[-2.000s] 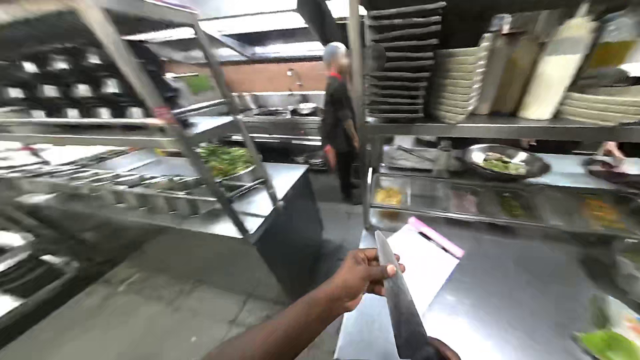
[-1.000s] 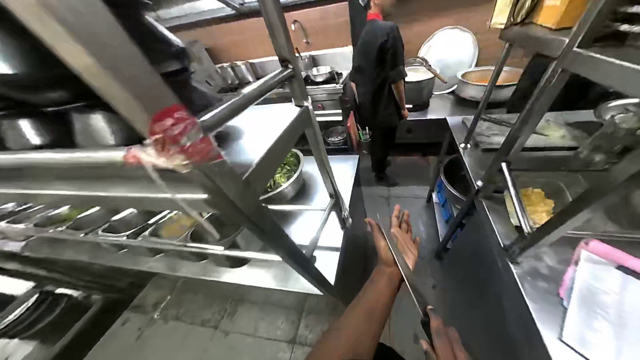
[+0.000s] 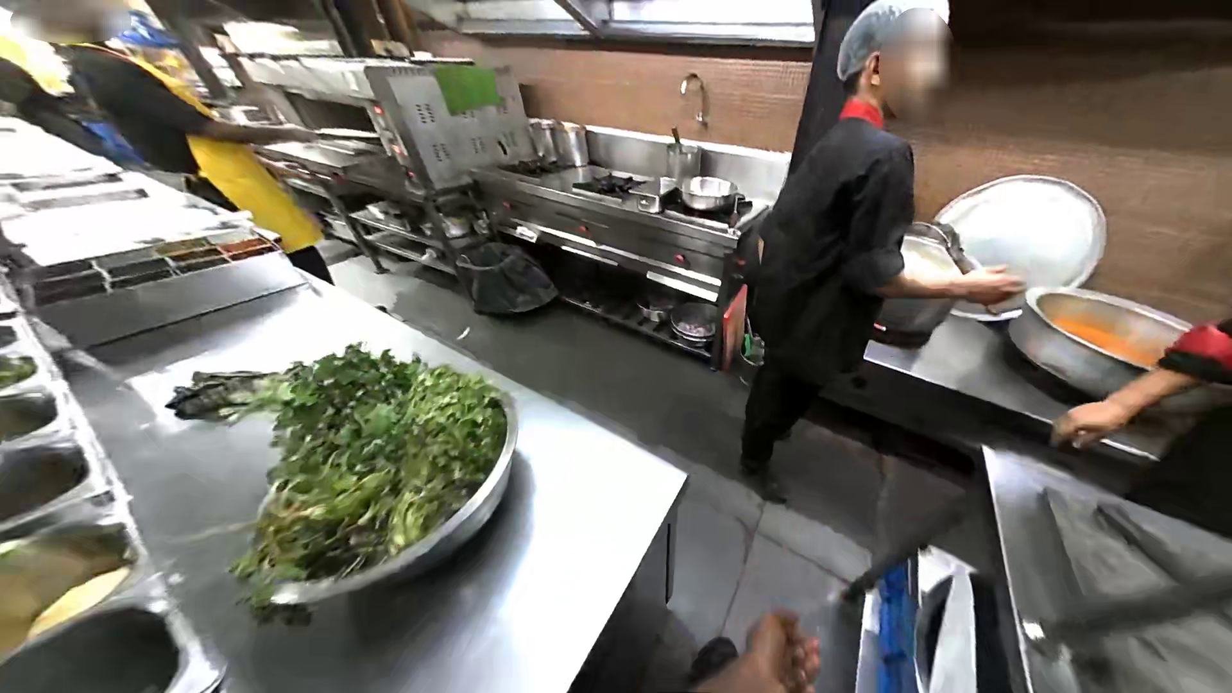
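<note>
One bare hand of mine, seemingly my left hand (image 3: 778, 653), is at the bottom edge over the floor, fingers curled; whether anything is in it is hidden. My other hand and the knife are out of sight. To the left, a wide metal bowl (image 3: 486, 505) heaped with leafy green herbs (image 3: 375, 452) rests on the steel counter (image 3: 587, 500), some leaves hanging over its rim. Dark-tipped stems (image 3: 219, 395) lie beside the bowl on the same counter.
A person in black (image 3: 828, 231) stands in the aisle by a large pot. Another person's arm (image 3: 1126, 409) reaches in at right, near a pan of orange food (image 3: 1102, 337). A person with a yellow apron (image 3: 236, 183) is at far left. Sunken food containers (image 3: 58, 472) line the left counter.
The view has moved forward past the shelf rack, bringing the herb bowl near. The knife, seen in my hands earlier, is out of view. My visible hand is lower, at the bottom edge.
</note>
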